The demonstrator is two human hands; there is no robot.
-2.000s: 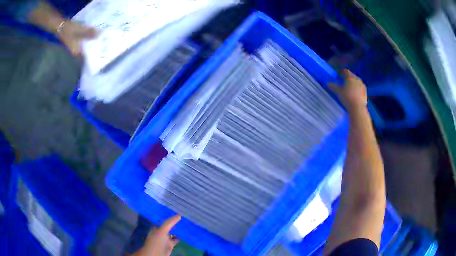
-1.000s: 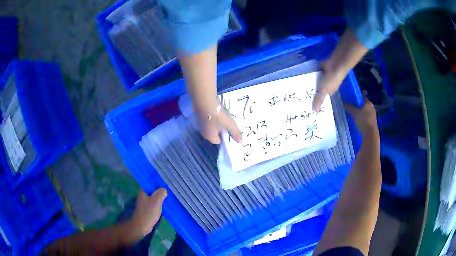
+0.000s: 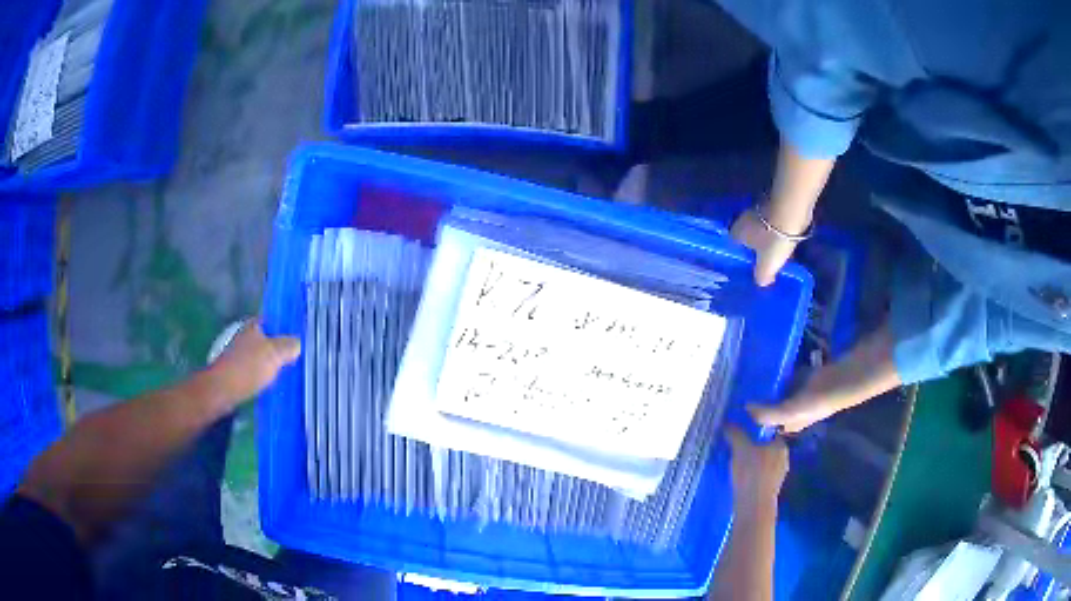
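Observation:
A blue tote (image 3: 493,552) full of thin grey-white bagged pieces (image 3: 364,387) lies in front of me. A white handwritten sheet (image 3: 576,364) rests on top of the pieces, with a larger white sheet under it. A red patch (image 3: 396,217) shows inside the tote's far left part. My left hand (image 3: 256,358) holds the tote's left wall near the rim. My right hand (image 3: 758,470) is at the tote's right end, its grip partly hidden by the wall. Another person's two hands are also at the right end, one at the far corner, one beside my right hand.
Another tote (image 3: 479,133) of bagged pieces stands beyond. A further filled tote (image 3: 147,117) is at the far left, with blue totes below it. A person in light blue (image 3: 940,106) stands at the right. A green-topped bench (image 3: 928,481) with a red object (image 3: 1014,452) is at the lower right.
The other person's hands have let go of the handwritten sheet, which now lies on the pieces, and moved to the tote's right end. The tote has turned in view; my hands remain on it.

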